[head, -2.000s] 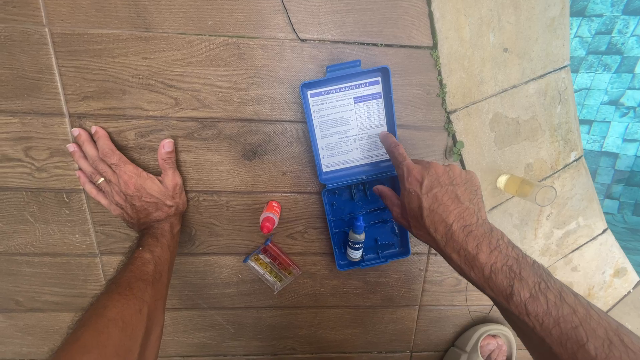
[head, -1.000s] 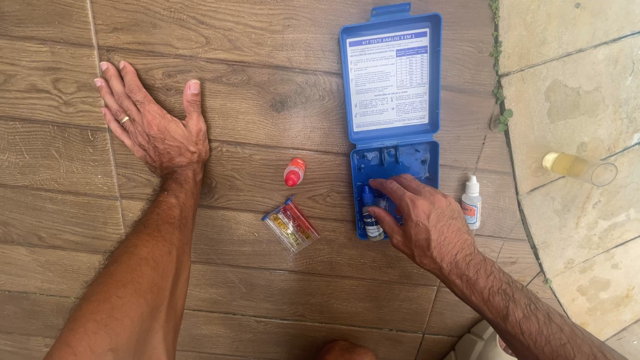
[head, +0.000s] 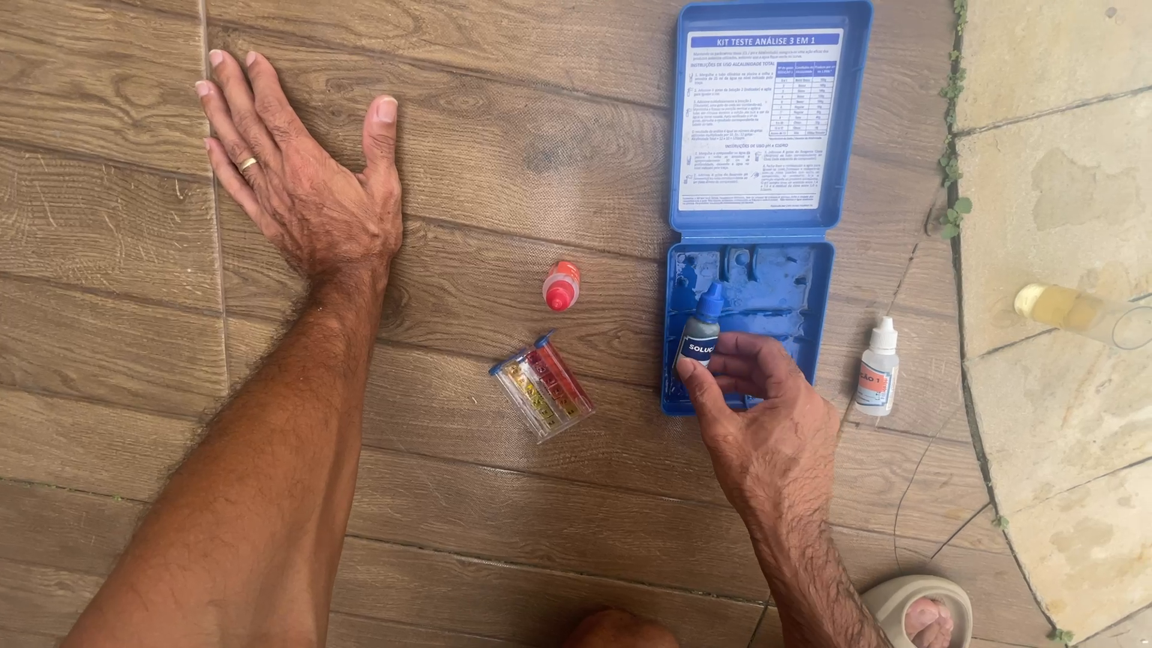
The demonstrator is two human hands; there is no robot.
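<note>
My left hand [head: 324, 189] lies flat on the wood-look floor, fingers spread, a ring on one finger. With thumb and fingers, my right hand [head: 760, 405] grips a small dropper bottle with a blue cap [head: 700, 328] over the lower tray of an open blue plastic case [head: 749, 236]. A printed sheet [head: 733, 171] fills the case lid. Left of the case are a red-capped dropper bottle [head: 562, 286] and a clear test comparator with yellow and red scales [head: 543, 387]. A white-capped dropper bottle [head: 877, 367] stands right of the case.
A clear tube of yellowish liquid [head: 1071, 307] lies or stands on the pale stone paving [head: 1062, 432] at the right; which, I cannot tell. A foot in a beige sandal [head: 920, 614] is at the lower right. Small weeds [head: 954, 211] grow along the paving joint.
My right hand has gone from pointing at the sheet to holding the blue-capped bottle, which lay in the case tray. My left hand stays on the floor.
</note>
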